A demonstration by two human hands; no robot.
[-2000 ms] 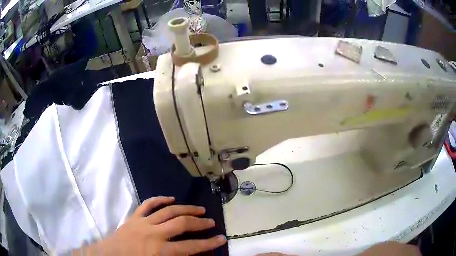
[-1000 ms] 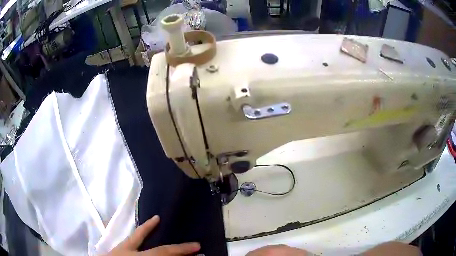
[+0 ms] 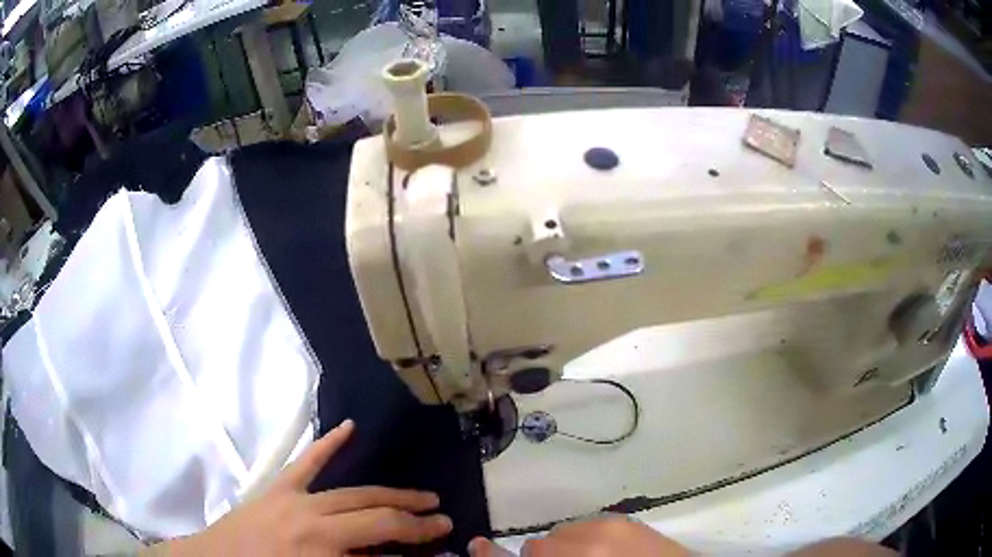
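The black fabric panel (image 3: 375, 435) lies left of the machine, its right edge under the presser foot (image 3: 474, 422). The white fabric panel (image 3: 185, 359) is joined to it along a seam and spreads to the left. My left hand (image 3: 326, 520) lies flat on the black fabric, fingers apart, thumb near the seam, in front of the foot. My right hand (image 3: 593, 537) is at the bottom edge of the picture, partly cut off, with its fingertips at the black fabric's near right corner. Whether it pinches the cloth is unclear.
The cream sewing machine (image 3: 674, 234) spans the centre and right. A black cord loop (image 3: 634, 413) lies on the machine bed (image 3: 696, 435) right of the needle. The white table edge (image 3: 881, 506) curves at the lower right. Dark cloth lies behind at the upper left.
My right hand has come further into view, up to the fabric's near corner. My left hand has moved slightly, with thumb spread. The white panel has shifted a little; the camera view has tilted.
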